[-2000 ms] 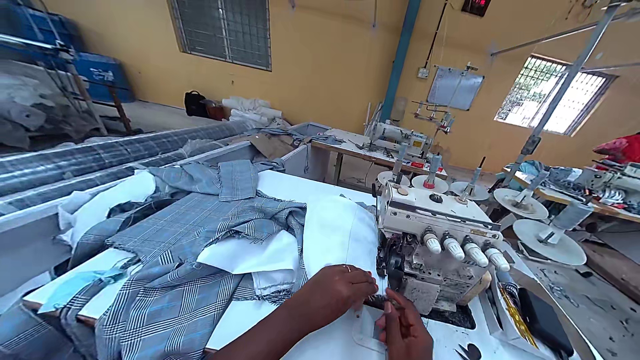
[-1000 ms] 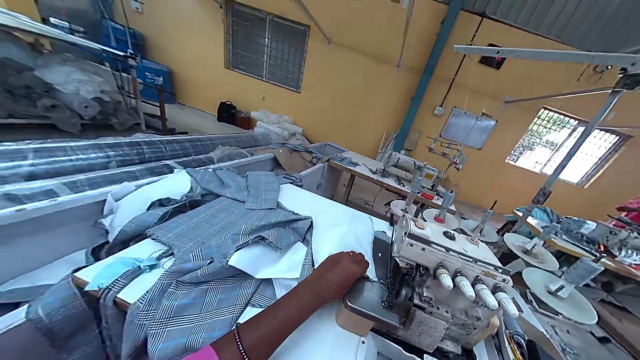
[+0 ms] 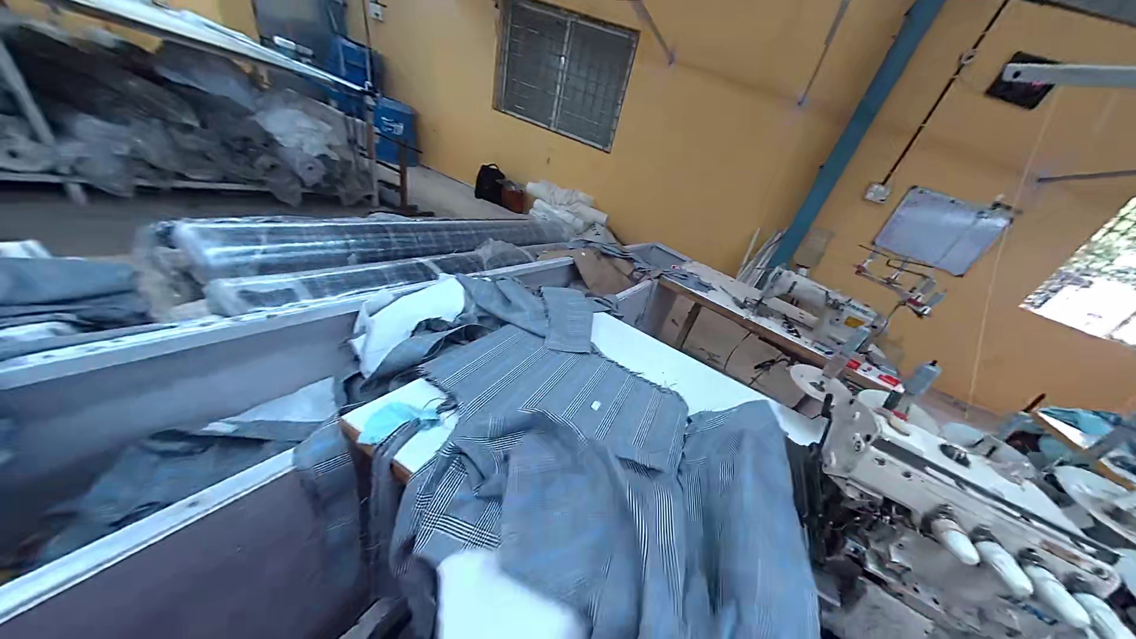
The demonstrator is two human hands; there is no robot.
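Note:
Neither of my hands shows in the head view now. Grey plaid fabric pieces lie heaped across the white worktable. Nearer to me, a blurred grey plaid garment piece hangs or lies bunched in front of the sewing machine, with a white piece at the bottom edge. Whether a hand holds this cloth from below is hidden. The overlock sewing machine stands at the right, white knobs along its front. A light blue cloth scrap rests on the table's left corner.
On the left, a grey-walled bin holds cloth pieces. Behind it lie plastic-wrapped fabric rolls. Another sewing machine stands on a table farther back, with thread cone stands near the overlock machine.
The hand that was at the machine has gone out of view. Plaid cloth now covers the near table area where the white piece lay. The view has swung left.

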